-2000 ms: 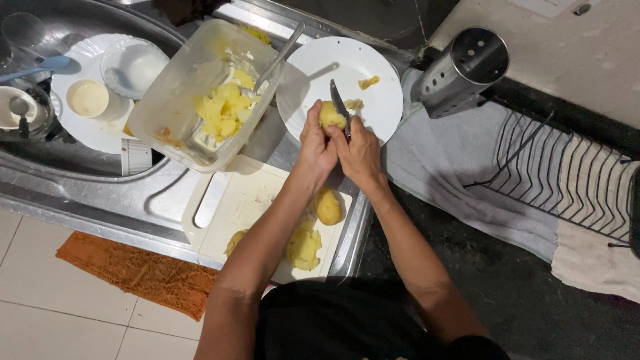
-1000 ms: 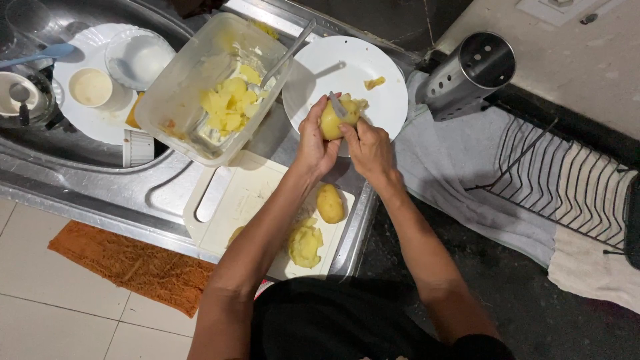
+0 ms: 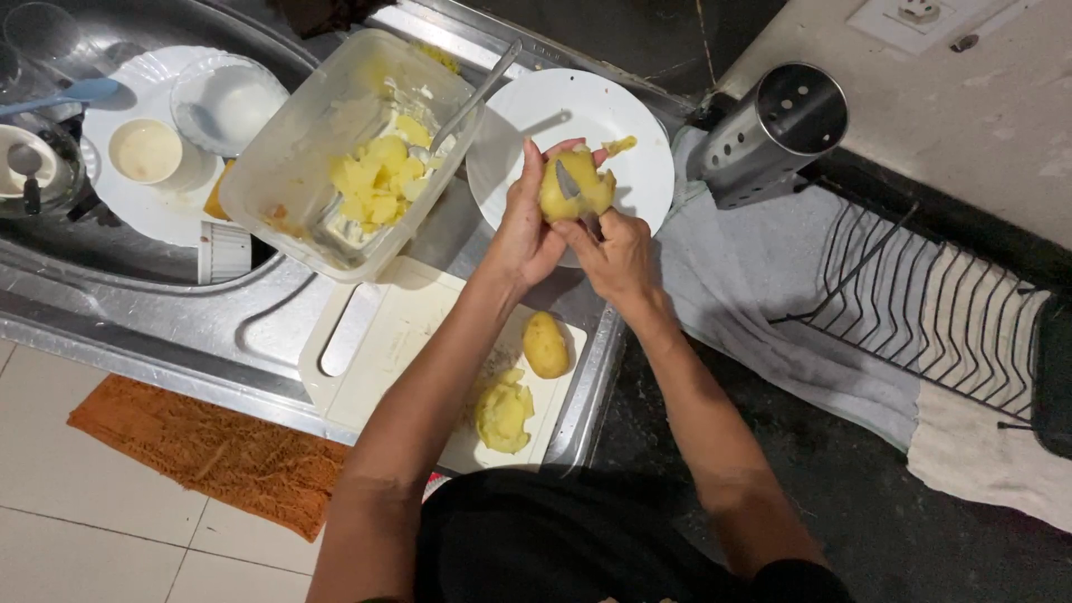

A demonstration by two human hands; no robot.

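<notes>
My left hand (image 3: 532,222) holds a partly peeled potato (image 3: 578,201) over the near part of a white plate (image 3: 641,109). In my right hand (image 3: 618,255) is a knife (image 3: 567,178), its blade against the potato's skin and its handle mostly hidden by the fingers. A scrap of peel (image 3: 620,146) lies on the plate. Left of the plate, a clear plastic container (image 3: 297,172) holds cut potato pieces (image 3: 377,180) and a metal utensil (image 3: 481,90) leaning on its rim. On the white cutting board (image 3: 394,335) lie a whole potato (image 3: 545,345) and a peeled, broken one (image 3: 504,412).
At the left, a steel sink (image 3: 159,280) holds a white plate, bowls, cups and a blue-handled utensil (image 3: 79,92). A perforated steel cutlery holder (image 3: 766,138) stands to the right of my plate. Beyond it a black wire dish rack (image 3: 930,310) rests on cloths (image 3: 737,276).
The potato is turned in my left hand, showing more of its skin than two seconds ago. The knife blade, which pointed up past the potato, now lies across its surface.
</notes>
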